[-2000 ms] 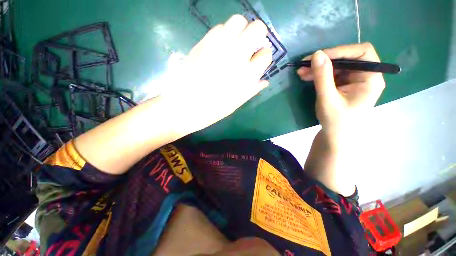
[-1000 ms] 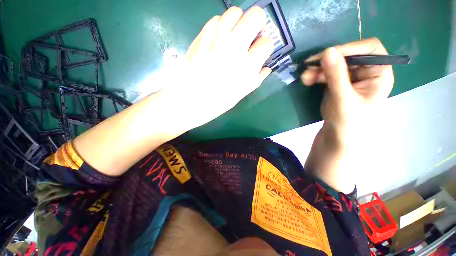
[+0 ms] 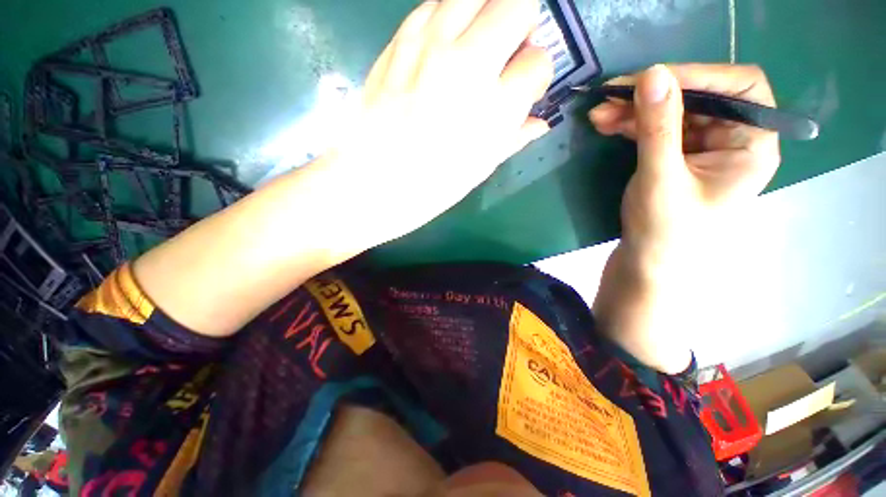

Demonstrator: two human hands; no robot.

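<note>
My left hand (image 3: 457, 107) holds a black plastic frame (image 3: 583, 49) at the top centre; the hand covers much of it, and part is cut off by the top edge. My right hand (image 3: 685, 136) holds black tweezers (image 3: 743, 111) like a pen. Their tips are at the frame's lower right corner; whether they touch it or grip a piece I cannot tell. A pale backing sheet (image 3: 529, 175) lies below and partly under the frame. Small dark pieces show on it beside my left fingers.
A tangled pile of black frames (image 3: 105, 160) lies at the left on the green bench top (image 3: 437, 243). A pale cord (image 3: 732, 34) runs at the upper right. A red bin (image 3: 727, 417) and an open cardboard box (image 3: 782, 437) stand below at the lower right.
The held frame has moved right and up in the picture. My right hand has moved right, and the tweezers' tips are now at the frame's corner. The frame pile sits further left in view.
</note>
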